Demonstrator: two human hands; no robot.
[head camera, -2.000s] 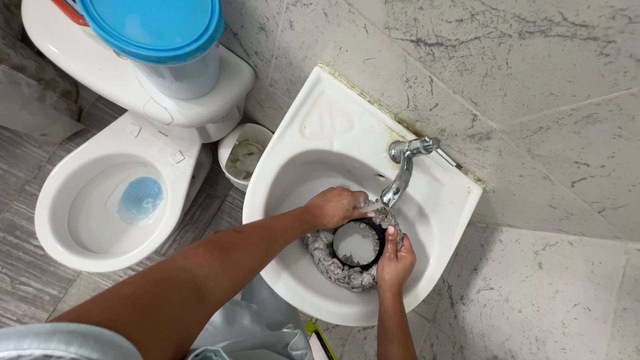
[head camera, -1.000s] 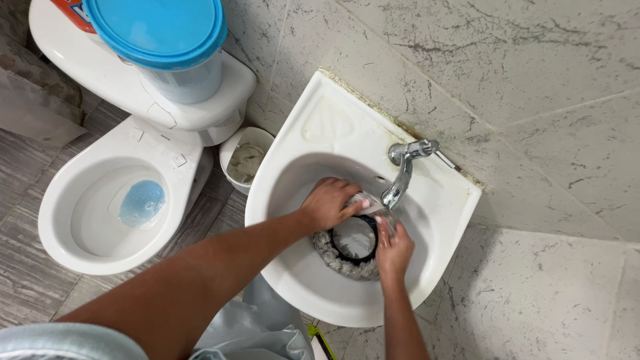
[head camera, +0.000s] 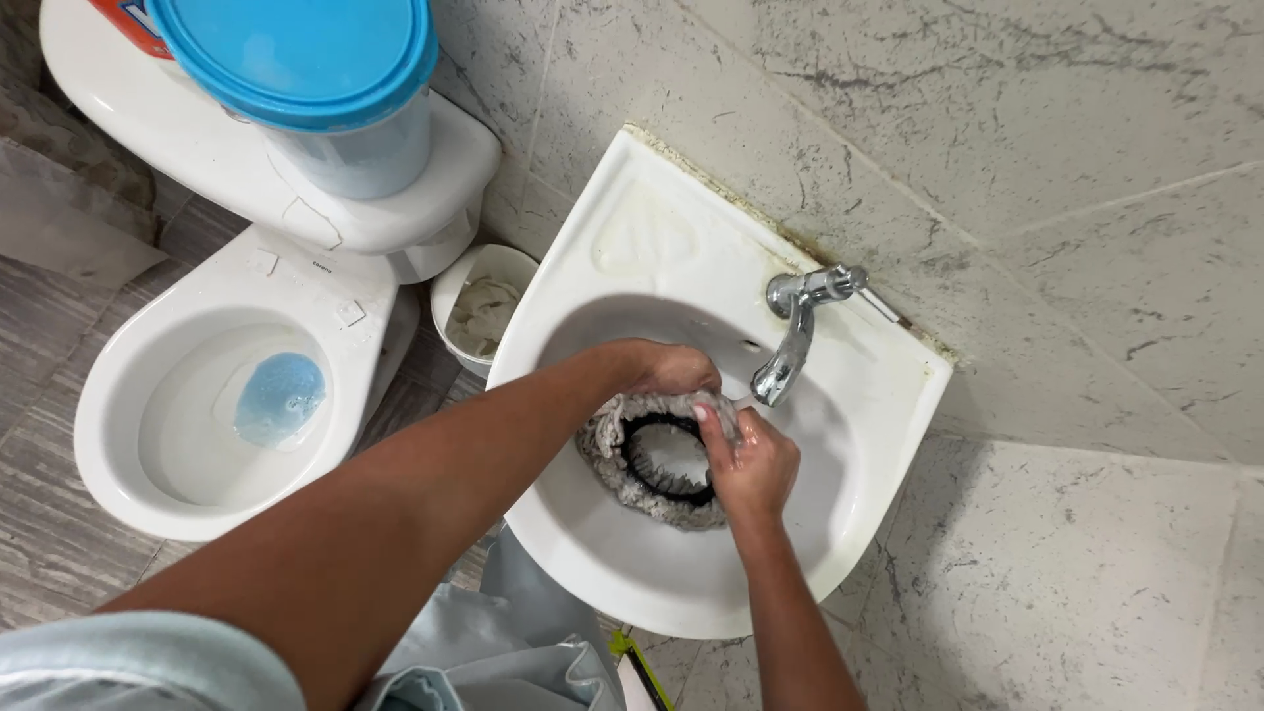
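A wet, grey round mop head (head camera: 617, 464) with a black plastic ring at its centre lies in the white ceramic washbasin (head camera: 612, 553). My left hand (head camera: 676, 368) grips its strands at the upper edge, the fingers mostly hidden under the bent wrist. On the right side of the ring, my right hand (head camera: 752, 456) pinches the strands, thumb on top. Just above my right hand is the spout of the chrome faucet (head camera: 787, 360). Whether water runs from it is hard to tell.
Left of the basin stands a toilet (head camera: 109, 444) with blue liquid in its bowl; a blue-lidded plastic bucket (head camera: 360, 148) sits on its tank. A small waste bin (head camera: 449, 286) is between toilet and basin. A tiled wall (head camera: 987, 128) rises behind the faucet.
My left hand's wrist has bent over, and its fingers have turned down out of sight. The mop head stays in the basin between both hands.
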